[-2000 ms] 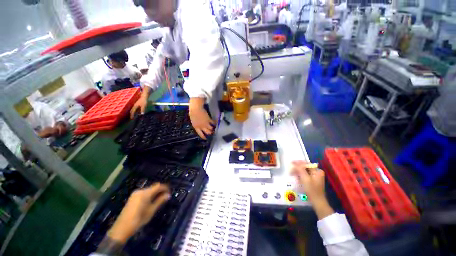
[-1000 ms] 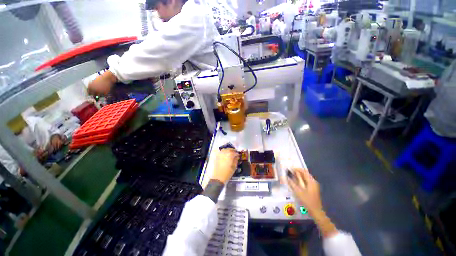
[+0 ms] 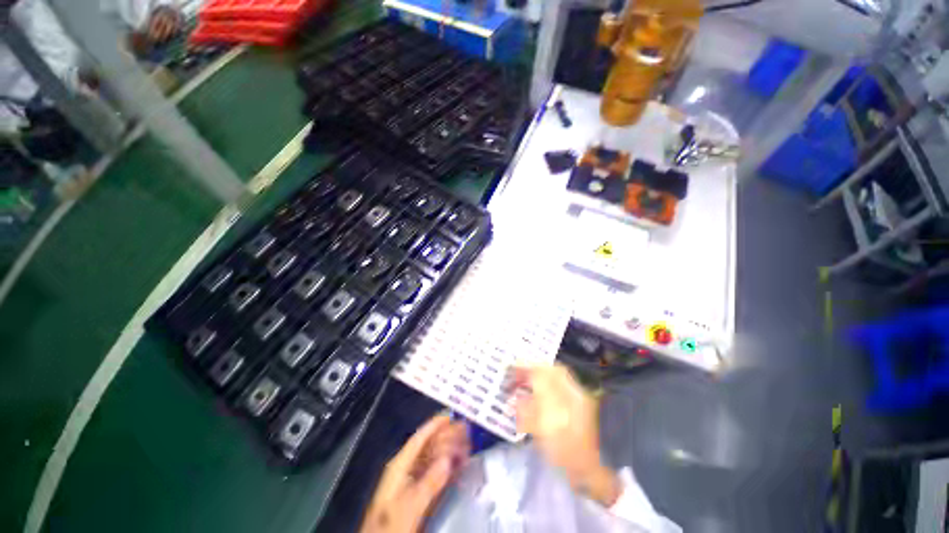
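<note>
The white small-parts sheet (image 3: 489,338), with rows of small oblong grey marks, lies beside the black blister tray. My right hand (image 3: 562,422) is blurred over the sheet's lower right corner, with its fingertips at the rows; whether it pinches a piece is unclear. My left hand (image 3: 416,474) is at the bottom edge, just below the sheet, with its fingers curled; what they hold, if anything, is unclear. The glossy black blister tray (image 3: 323,281) has square pockets with silver-centred parts. The orange-and-black fixture (image 3: 627,185) stands on the white machine bed, away from both hands.
Stacked black trays (image 3: 416,94) lie behind the working tray, with red trays (image 3: 255,19) and a blue box (image 3: 447,26) beyond. An orange machine head (image 3: 640,68) hangs behind the fixture. A loose black piece (image 3: 560,160) lies beside it. Red (image 3: 660,334) and green (image 3: 689,345) buttons are at the front.
The view has swung down and left. My left hand has left the fixture and both hands are now at the sheet's near end. The other person is mostly out of the picture.
</note>
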